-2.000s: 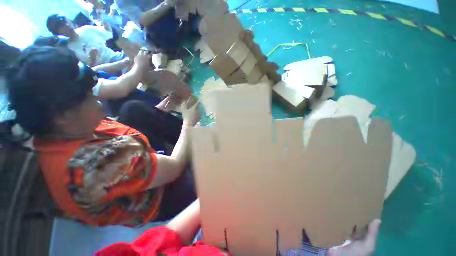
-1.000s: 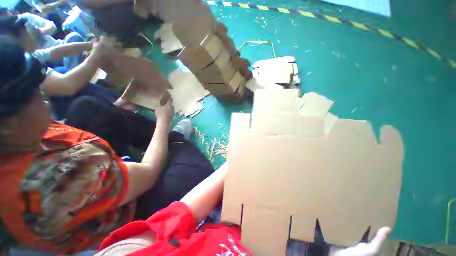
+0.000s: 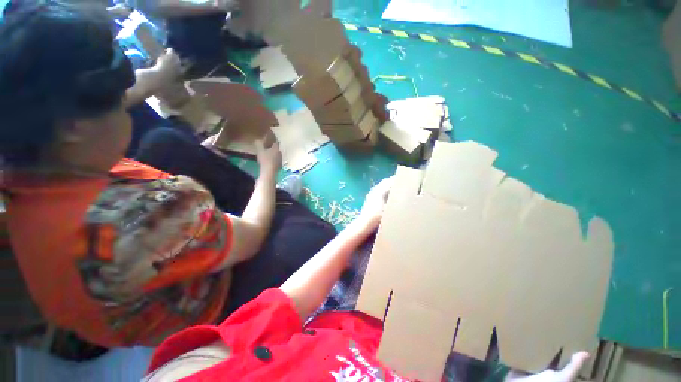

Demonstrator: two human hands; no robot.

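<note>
A flat tan cardboard box blank [image 3: 485, 261] with notched edges and dark slits lies over my lap, tilted. My left hand [image 3: 379, 200] is at its upper left edge, with the fingers partly hidden by the sheet. My right hand [image 3: 556, 373] is at the lower right edge, cut off by the bottom of the picture, with a finger or thumb extending past the sheet. The side flaps lie flat, unfolded.
A person in orange [image 3: 149, 246] sits at left holding brown cardboard [image 3: 243, 119]. A stepped row of formed boxes [image 3: 340, 97] and a blank pile [image 3: 414, 123] stand ahead. Stacked cardboard [image 3: 635, 367] is at lower right. Yellow-black tape [image 3: 493, 51] crosses the green floor.
The blank has turned and tilted, and its upper left edge has moved right. My left hand has come into view at that edge. The camera view has shifted.
</note>
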